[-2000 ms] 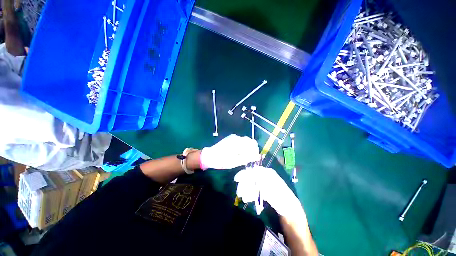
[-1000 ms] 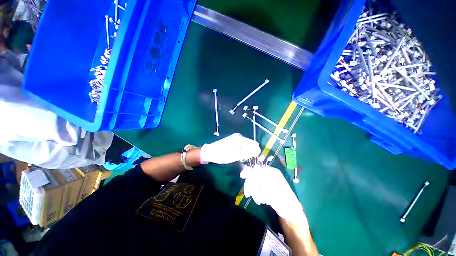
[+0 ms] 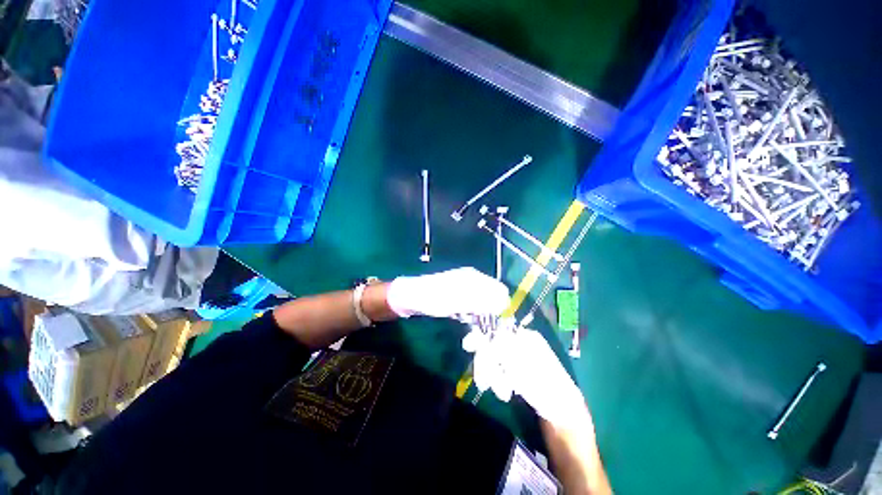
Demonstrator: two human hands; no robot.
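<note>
My left hand (image 3: 450, 294), in a white glove with a pinkish cuff, and my right hand (image 3: 522, 363), also white-gloved, meet at the yellow line. A bunch of small cable ends (image 3: 493, 321) shows between them; both hands' fingers are closed on it, and the cable bodies are mostly hidden. Ahead on the green mat lie loose whitish cables: one upright (image 3: 426, 215), one slanted (image 3: 491, 188) and several crossed ones (image 3: 522, 235). A green piece (image 3: 568, 309) lies by another cable. A lone cable (image 3: 796, 400) lies at the far right.
A blue bin (image 3: 334, 160) with fewer cables stands at the left; another blue bin (image 3: 619, 184) heaped with cables stands at the right. A metal rail (image 3: 503, 68) runs between them. A person's pale sleeve (image 3: 87, 242) and cartons (image 3: 102, 363) are at the left. Yellow-green wire (image 3: 805, 486) shows bottom right.
The fingers have shifted around the bunch, and the cable piece that hung below my right hand no longer shows. The bins and mat sit slightly differently in view; the loose cables keep their layout.
</note>
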